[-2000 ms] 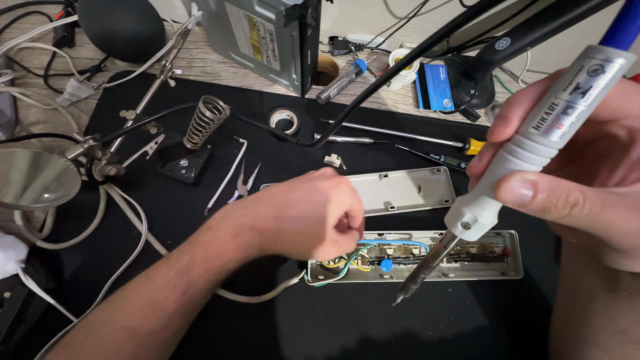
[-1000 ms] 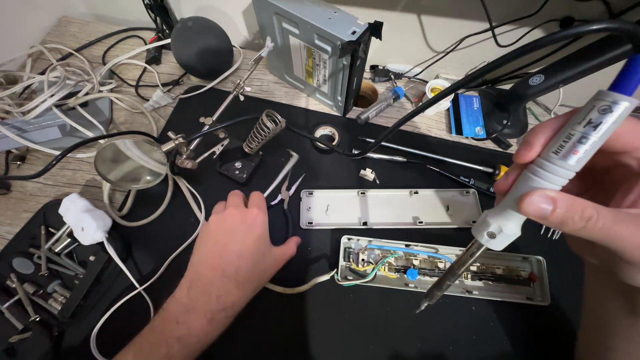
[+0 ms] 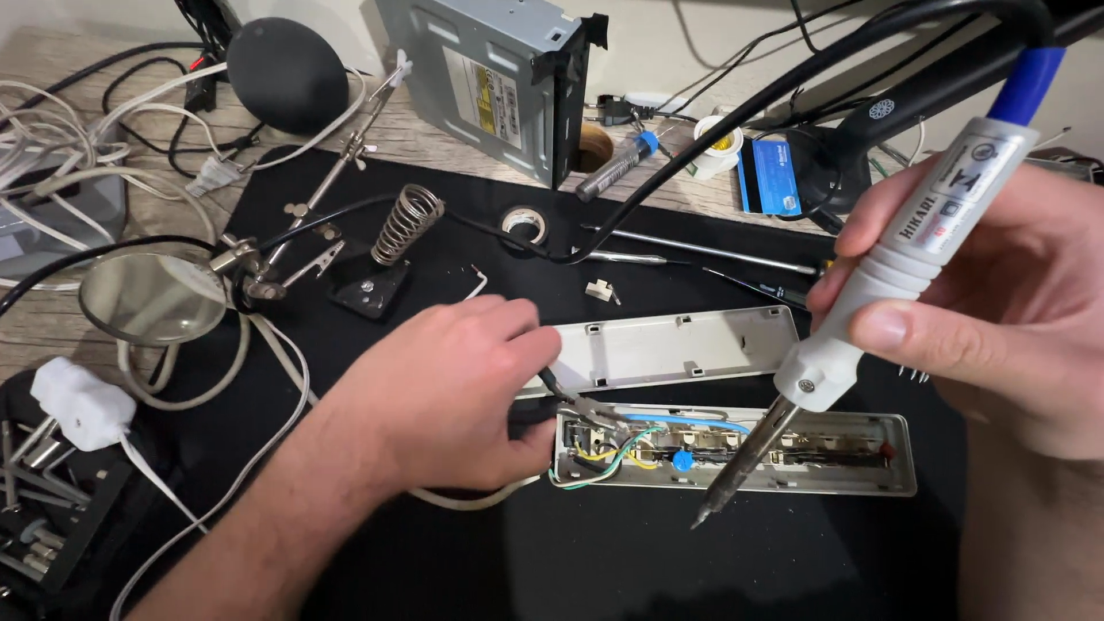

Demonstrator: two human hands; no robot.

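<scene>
My right hand (image 3: 975, 319) holds a Hikari soldering iron (image 3: 893, 259), its tip pointing down to the left, over the front side of an opened power strip housing (image 3: 862, 483). Inside lie metal contacts, a blue round component (image 3: 682, 461) and blue, green, yellow and white wires. My left hand (image 3: 466, 388) is closed on dark-handled pliers (image 3: 556, 384), mostly hidden by the fingers; their metal jaws reach over the housing's left end. Whether they touch a wire there I cannot tell. Behind the housing lies its pale plastic cover (image 3: 655, 349), partly behind my left hand.
A spring iron stand (image 3: 405, 228), a magnifier on a clamp arm (image 3: 151, 297) and a tape roll (image 3: 523, 226) are at the back left. Screwdrivers (image 3: 707, 250) lie behind the cover. The iron's black cable (image 3: 690, 155) arches across. A metal drive case (image 3: 500, 95) stands behind.
My left hand has picked up the pliers that lay beside it on the mat and moved right, to the housing's left end. My right hand still holds the iron.
</scene>
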